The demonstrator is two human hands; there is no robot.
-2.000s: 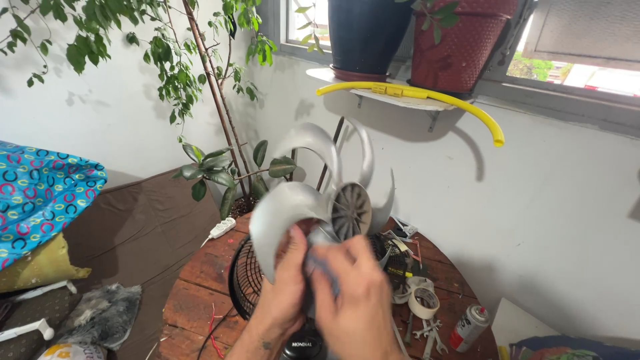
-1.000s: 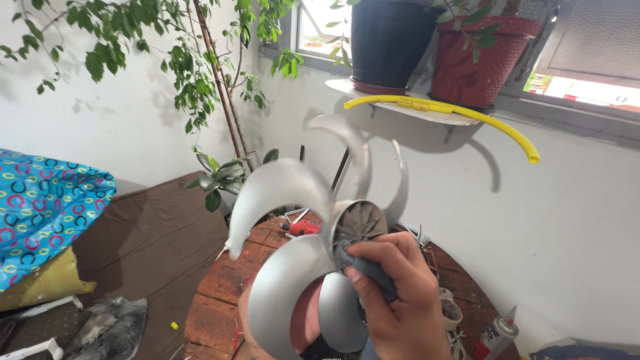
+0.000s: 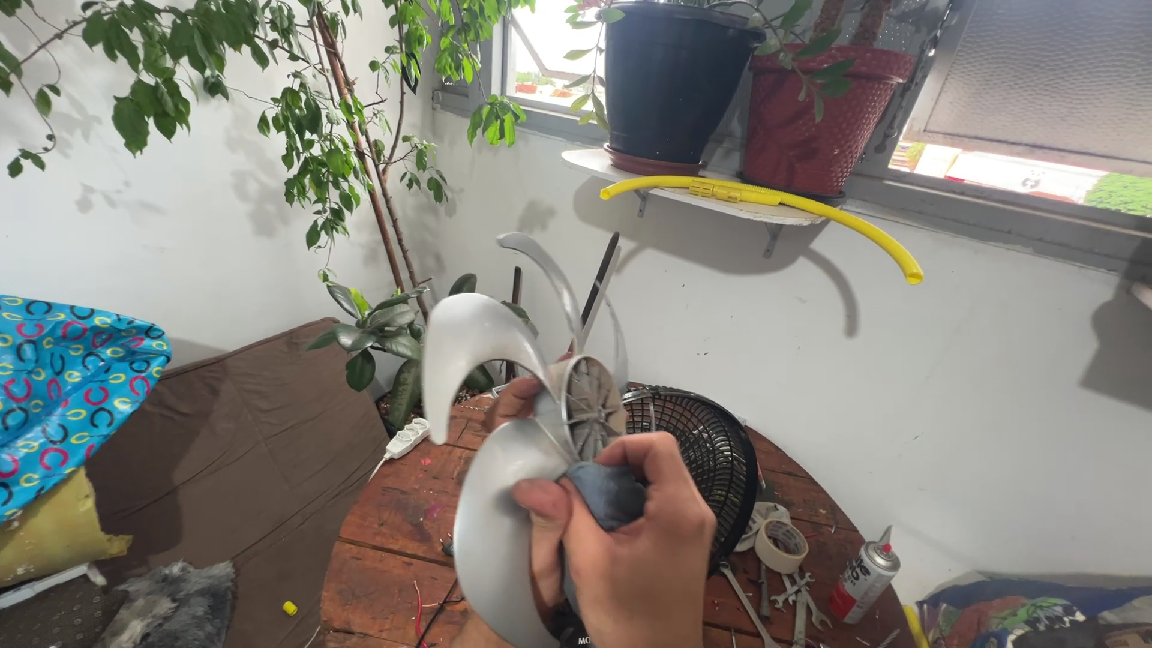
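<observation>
A silver fan blade assembly (image 3: 490,486) with curved blades is held up over the round wooden table, its ribbed hub (image 3: 594,409) turned to the right. My right hand (image 3: 643,540) grips a bunched blue-grey cloth (image 3: 607,493) against the blades just below the hub. Behind the blades is my left hand (image 3: 517,402), mostly hidden; its fingers show beside the hub, holding the assembly. A black fan grille (image 3: 702,450) stands on the table behind my right hand. Part of a black fan body (image 3: 573,630) shows at the bottom edge.
On the wooden table (image 3: 387,540) lie a power strip (image 3: 408,438), a masking tape roll (image 3: 781,545), several wrenches (image 3: 799,612) and a spray can (image 3: 864,580). A yellow corrugated tube (image 3: 846,216) rests on the wall shelf (image 3: 585,160) beneath potted plants. Brown fabric (image 3: 252,450) covers something at left.
The fan blade assembly has turned in my hands. My left hand's fingers now show beside the hub. My right hand stays on the cloth. The black grille shows more fully than one second ago.
</observation>
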